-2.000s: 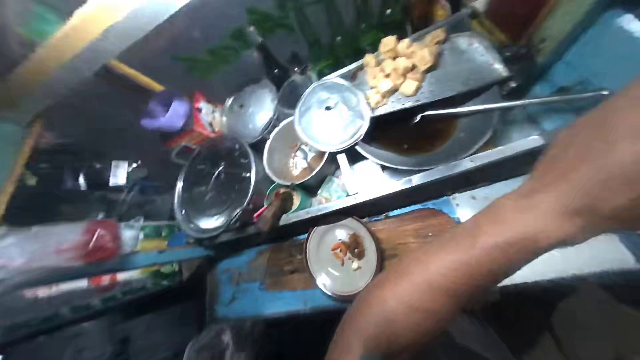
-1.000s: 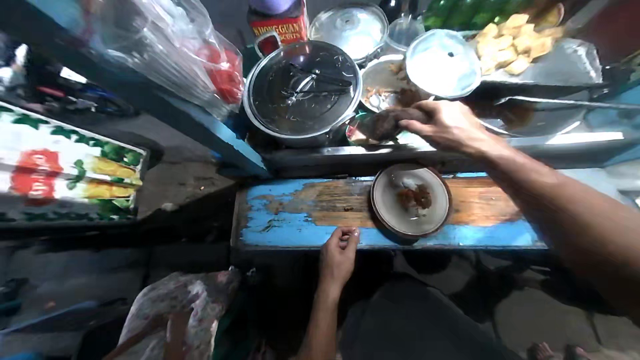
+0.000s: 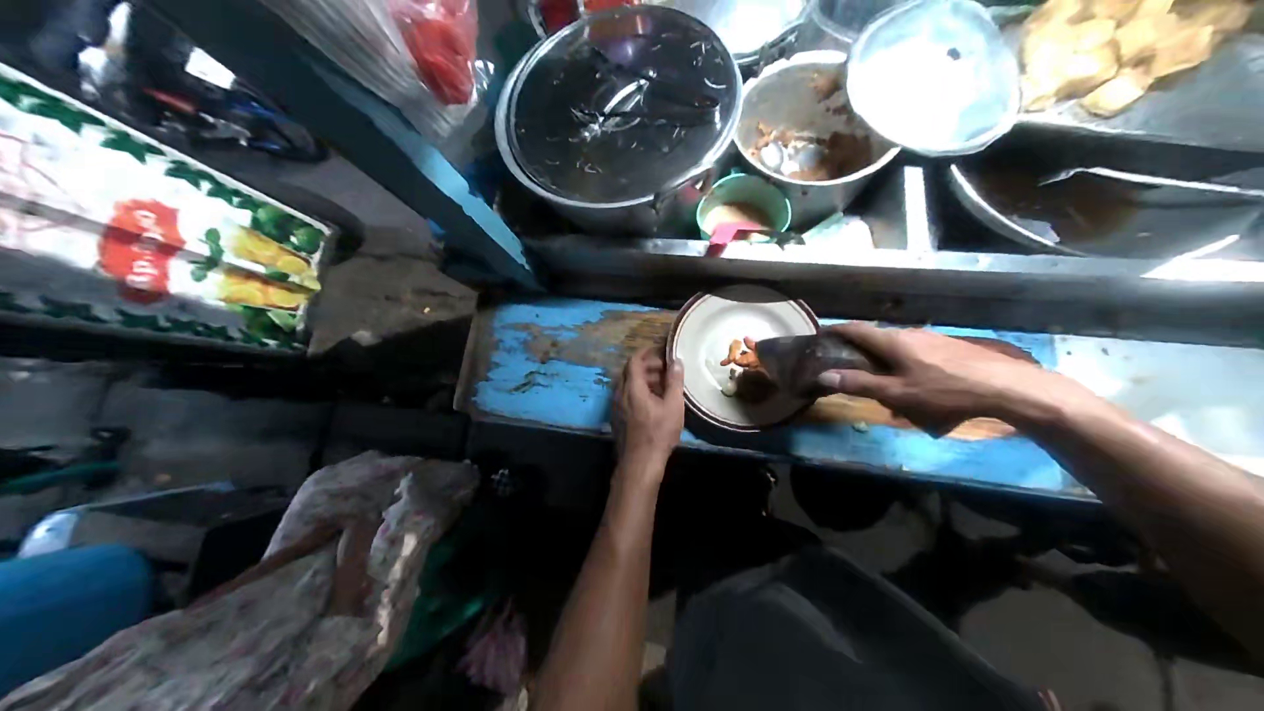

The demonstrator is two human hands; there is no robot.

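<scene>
A white plate with a dark rim (image 3: pixel 703 380) rests on a worn blue wooden ledge. Small orange-brown pieces of food (image 3: pixel 739 354) and a dark brown patch lie in it. My right hand (image 3: pixel 913 380) grips a dark, blunt object (image 3: pixel 798 361), perhaps a stone pestle, its end over the plate's right half. At the plate's left edge is my left hand (image 3: pixel 649 403), fingers and thumb against the rim; it holds nothing else that shows.
Behind the ledge stand a large lidded pot (image 3: pixel 617 109), a green cup (image 3: pixel 744 204) with a pink handle, a metal pot (image 3: pixel 815 123) with reddish food, a round metal lid (image 3: pixel 933 77), fried tofu pieces (image 3: pixel 1116 49) and a pan of dark liquid (image 3: pixel 1076 202). A blue post (image 3: pixel 425 158) rises at left.
The dark object, in my right hand beside the green cup a second ago, is now over the plate. My left hand has moved from the ledge's front edge to the plate's rim.
</scene>
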